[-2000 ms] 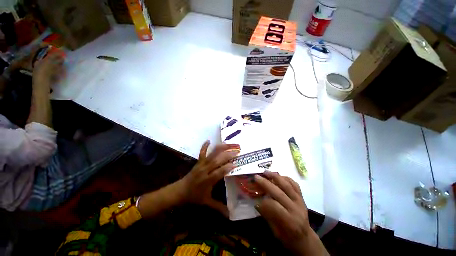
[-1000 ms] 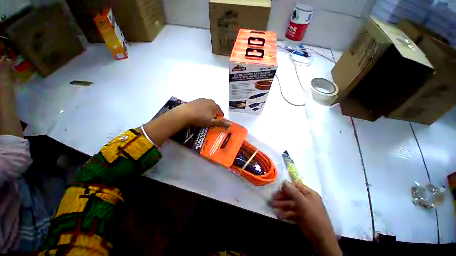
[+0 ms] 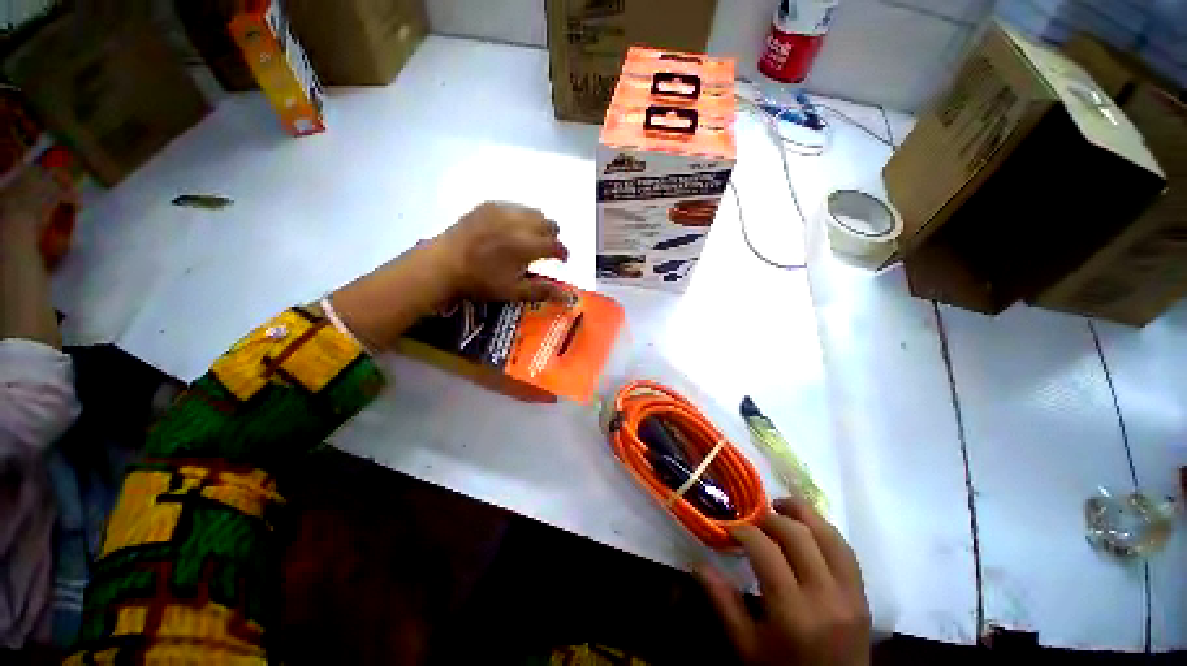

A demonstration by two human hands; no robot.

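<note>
An orange retail box (image 3: 569, 345) with a dark printed side lies on the white table, its orange end towards the right. My left hand (image 3: 501, 256) holds it at its upper edge. A coil of orange cable (image 3: 690, 462) with black parts in its middle and a pale band around it lies outside the box, to its lower right. My right hand (image 3: 794, 586) grips the coil's lower right end, the thumb partly hidden. A yellow-green cutter (image 3: 784, 455) lies right of the coil.
An upright retail box (image 3: 664, 169) stands behind, with a brown carton (image 3: 631, 52) beyond. Tape roll (image 3: 862, 229), open carton (image 3: 1028, 169) and clear crumpled heap (image 3: 1127, 520) are at right. Another person's hand (image 3: 33, 215) is at far left.
The coil has come away from the box's orange end, towards the lower right. My right hand has taken hold of it. My left hand and the box have shifted slightly left.
</note>
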